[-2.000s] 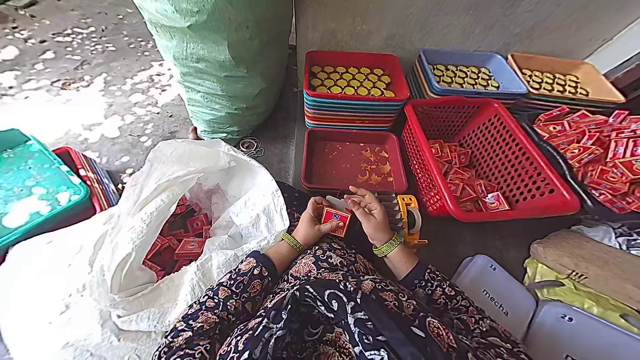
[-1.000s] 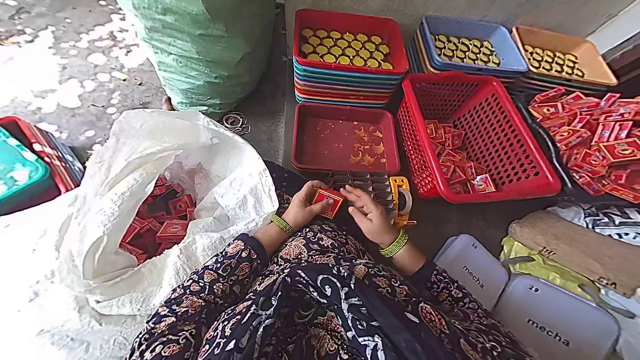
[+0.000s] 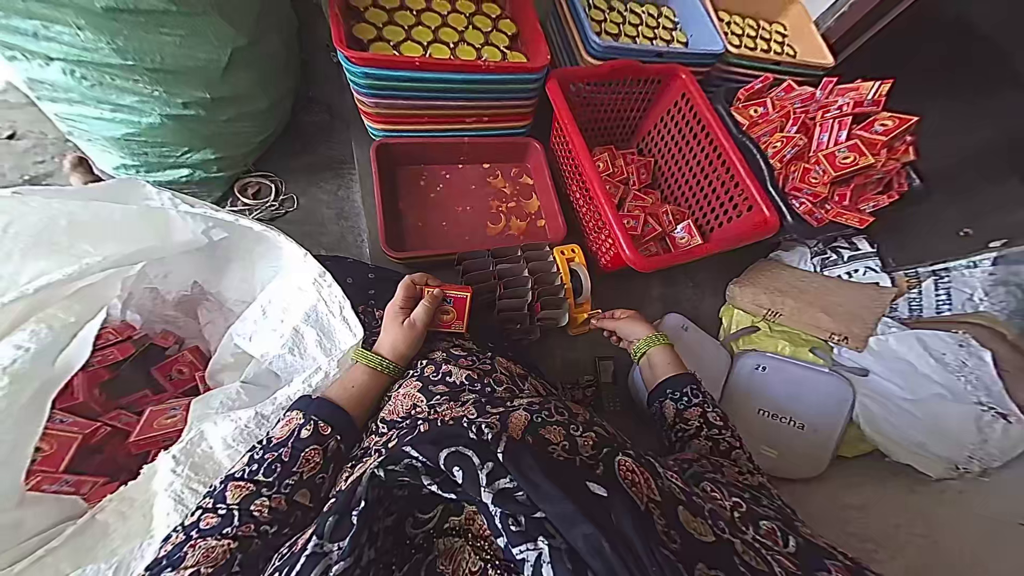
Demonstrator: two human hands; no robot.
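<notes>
A small red printed box (image 3: 450,309) is gripped in my left hand (image 3: 411,317), its printed face up, above my lap. My right hand (image 3: 625,329) is at the front end of a yellow tape dispenser (image 3: 573,280), with thumb and fingers pinched together there; a small piece, perhaps tape, seems to be between them. Between the hands stand rows of dark, open-topped small boxes or dividers (image 3: 516,286). Behind them lies a red tray (image 3: 468,200) with curved orange scraps in it.
A white sack (image 3: 264,264) of red boxes lies at left, a green sack (image 3: 160,80) behind it. Stacked trays (image 3: 440,104) with round yellow-topped pieces stand at the back. Right are a red perforated basket (image 3: 696,176), piled red boxes (image 3: 848,152) and grey lidded containers (image 3: 788,416).
My right hand has moved away from the red box, to the right, to the yellow dispenser. My left hand keeps hold of the box. The view has shifted closer to the trays.
</notes>
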